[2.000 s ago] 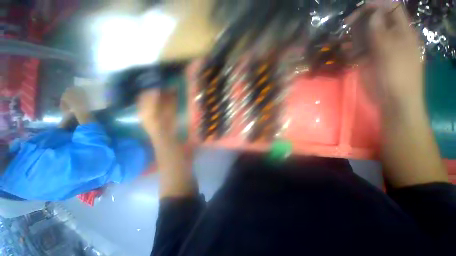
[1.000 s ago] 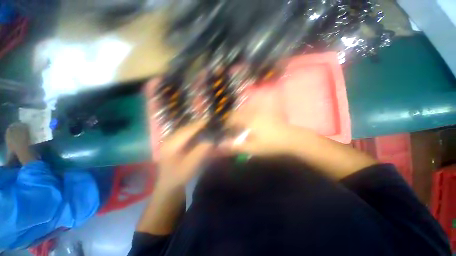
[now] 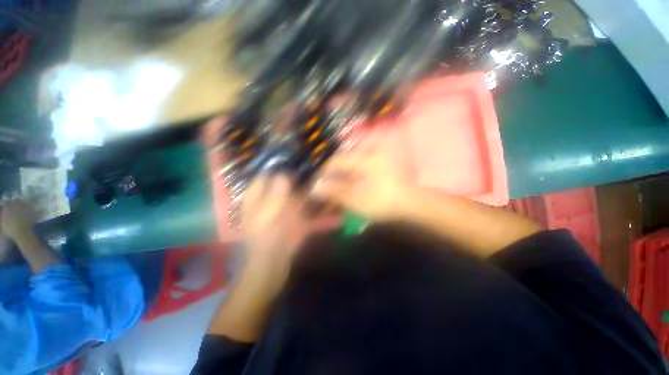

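Note:
The pink-red parts tray [image 3: 501, 157] lies directly before me. Rows of dark parts with silver ends and orange bands [image 3: 314, 124] stand in its left half; the right compartment shows smooth plastic. My left hand [image 3: 275, 209] is over the tray's left part, fingers bent among the dark parts. My right hand [image 3: 359, 179] is beside it, over the middle of the tray near its front edge. Both hands are blurred, and what their fingers hold cannot be made out. A large blurred heap of dark parts [image 3: 352, 36] lies behind the tray.
A second shiny heap [image 3: 506, 36] lies at the back right. White sheets [image 3: 110, 99] and cardboard [image 3: 202, 80] are at the back left. Small black pieces [image 3: 110, 189] lie on the green surface. A person in blue [image 3: 66, 307] is at left. Red-pink trays [image 3: 576, 220] show below the bench, right.
Since two seconds ago my right hand has come from the heap at the back right to the tray's middle beside my left hand. My left hand is now over the tray. The view has shifted.

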